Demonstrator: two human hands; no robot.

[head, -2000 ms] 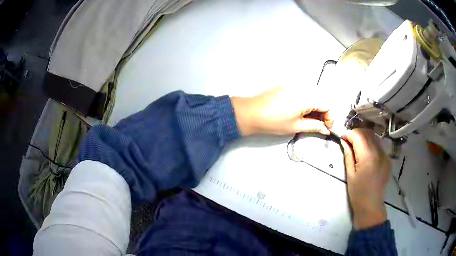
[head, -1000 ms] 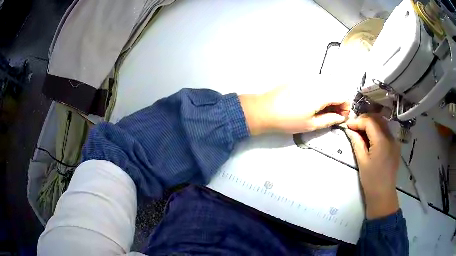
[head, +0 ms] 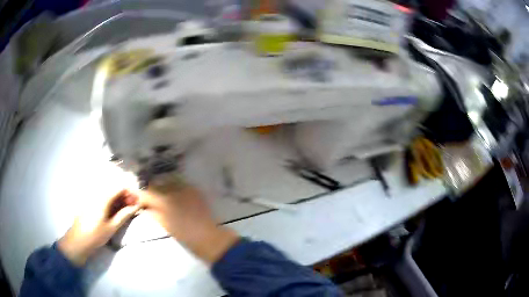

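Note:
The frame is blurred. The white sewing machine (head: 249, 93) stretches across the middle, its needle area at the left end. My left hand (head: 101, 223) is at the lower left, fingers bent near the needle area. My right hand (head: 183, 217) is close beside it, its fingertips meeting or nearly meeting the left ones just below the presser foot area (head: 159, 165). Glare and blur hide what is between the fingertips; I cannot tell whether either hand grips anything.
Black thread snips (head: 313, 174) and a thin white stick (head: 270, 203) lie on the machine bed, right of my hands. Yellow-handled scissors (head: 424, 159) are at the far right. A cream control panel (head: 365, 24) sits atop the machine. The table's front edge (head: 371, 229) runs diagonally at lower right.
The view has swung far to the right, so the whole machine shows and the cloth at the left is out of view. My hands remain together near the needle area.

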